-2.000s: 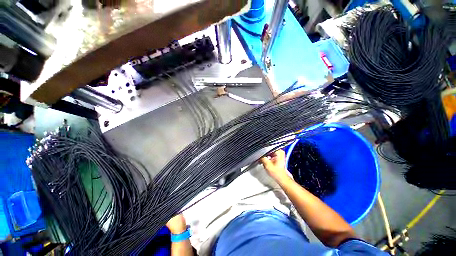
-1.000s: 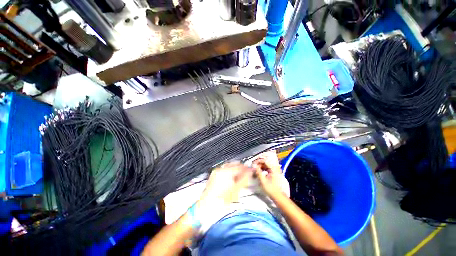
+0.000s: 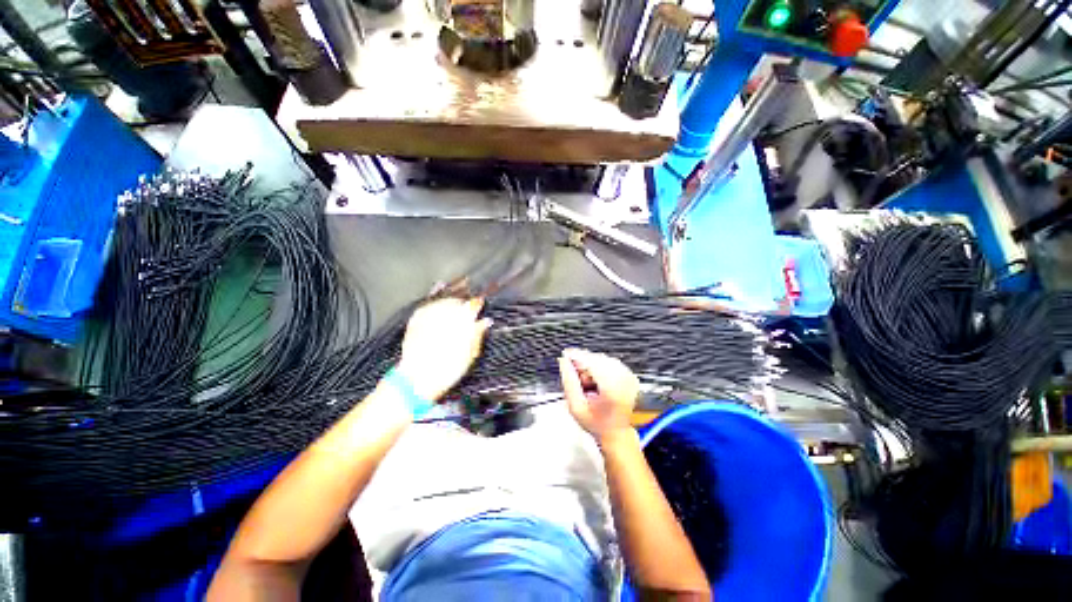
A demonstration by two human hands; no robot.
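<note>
A wide bundle of black cables [image 3: 670, 335] lies across the bench in front of me, its silvery ends at the right. My left hand [image 3: 444, 341] is over the bundle's upper edge, beside a few thin cables [image 3: 511, 265] that run up to the press; its fingertips are blurred and whether they grip a cable cannot be told. My right hand [image 3: 600, 390] is at the bundle's lower edge with curled fingers; something small and dark shows at the fingers, too small to name. A flat silvery bar [image 3: 600, 225] and pliers with pale handles [image 3: 611, 272] lie near the press.
The press's thick upper platen [image 3: 494, 139] is beyond the bench. A blue bucket [image 3: 770, 506] stands at my right knee. Coiled cables lie at left [image 3: 300, 265] and right [image 3: 929, 318]. A small blue tray [image 3: 805, 280] is at right. A pale cloth [image 3: 470, 482] covers my lap.
The view has turned so the press is more central. My left hand has moved from near my right hand up and left onto the bundle. My right hand remains by the bundle's lower edge.
</note>
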